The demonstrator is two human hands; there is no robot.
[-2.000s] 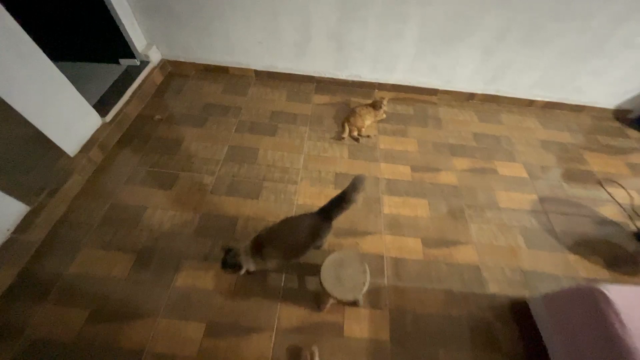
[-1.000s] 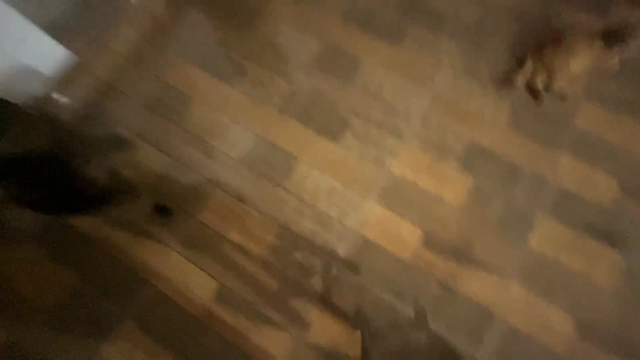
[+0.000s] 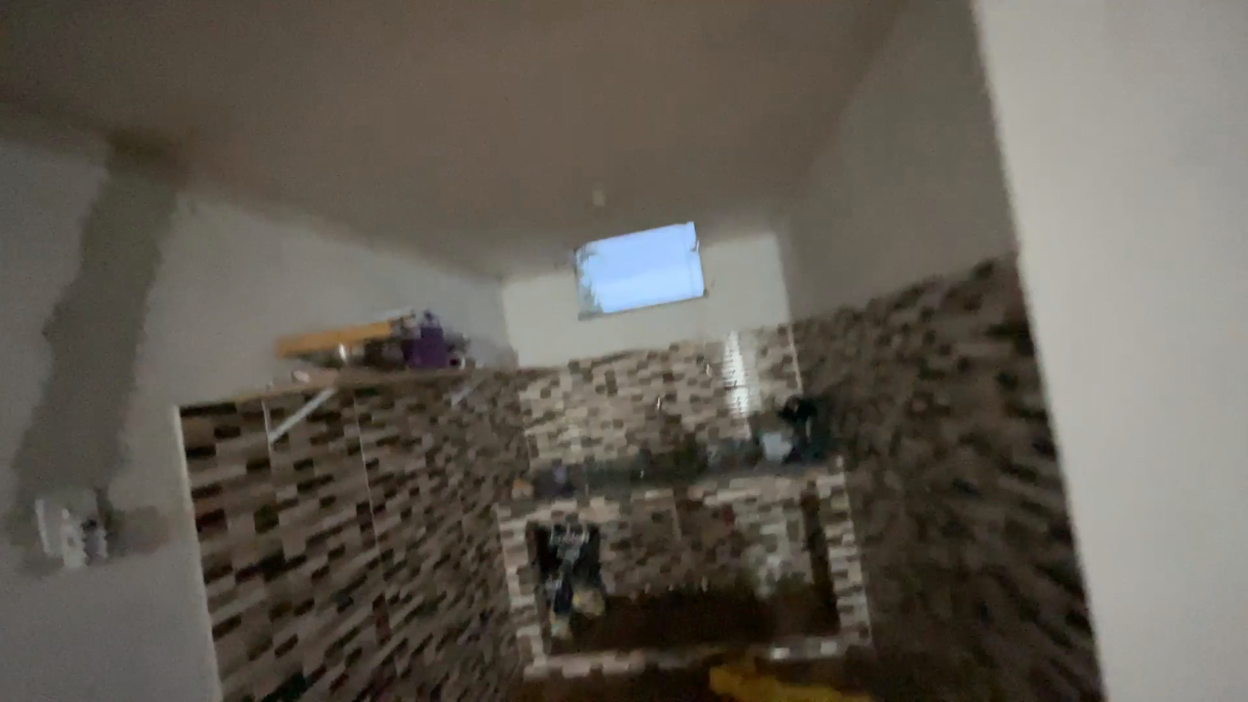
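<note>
Neither my left hand nor my right hand shows in the head view, so what they hold or touch cannot be seen. Ahead is a narrow room with mosaic-patterned wall tiles (image 3: 292,526), blurred by motion. High on the far wall a small bright window (image 3: 640,270) lets in light. Below it runs a dark counter (image 3: 624,478) with blurred items on it, among them a pale container (image 3: 775,446) at the right. A wall shelf (image 3: 380,378) on the left bears a yellow-orange item (image 3: 336,338) and a purple item (image 3: 426,347).
A pale wall edge (image 3: 1043,292) stands close on the right. On the left wall is an electrical box or switch (image 3: 73,529) amid a grey patch. Under the counter is a dark item (image 3: 568,565); a yellow thing (image 3: 770,680) lies low at the bottom edge.
The view has swung up and away from the tiled floor, where two cats and a round stool showed earlier, to the narrow tiled room.
</note>
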